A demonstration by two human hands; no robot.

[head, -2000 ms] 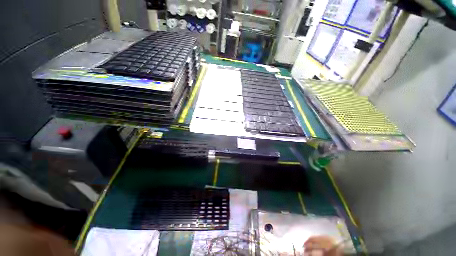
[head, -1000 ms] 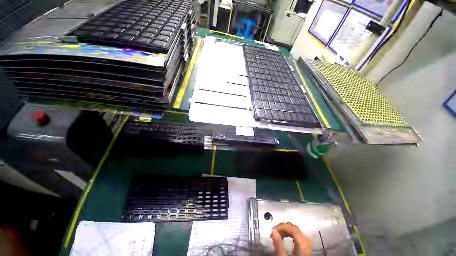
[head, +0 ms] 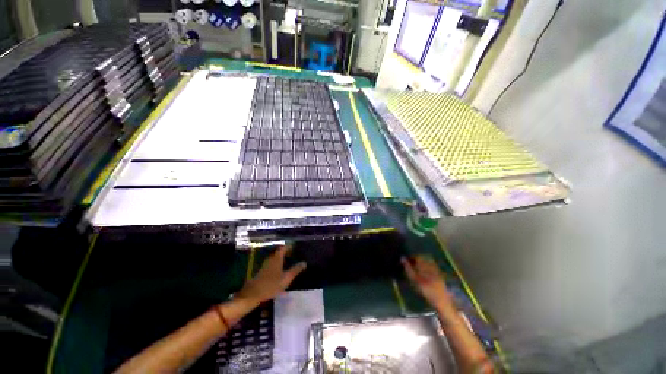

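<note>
A flat black tray-like thing [head: 347, 260] lies on the green mat below the shelf, too dark to show its pockets. My left hand [head: 274, 277] is at its left end, thumb and fingers spread. My right hand [head: 423, 279] is at its right end, fingers pointing inward. Whether the fingers grip it or only touch it is hard to tell. A black component tray [head: 252, 340] with open pockets lies nearer, partly hidden by my left forearm. A white sheet [head: 299, 321] lies beside it.
A silvery plate [head: 387, 347] lies near, between my forearms. The raised shelf holds a large filled tray [head: 299, 146], white sheets [head: 164, 186], a yellow dotted panel [head: 467, 139] and stacked black trays [head: 80, 109]. A green cup [head: 421, 221] stands at the right edge.
My right hand has moved from above the silvery plate forward to the dark tray. My left hand has come into clear view at the tray's other end. The camera view has shifted.
</note>
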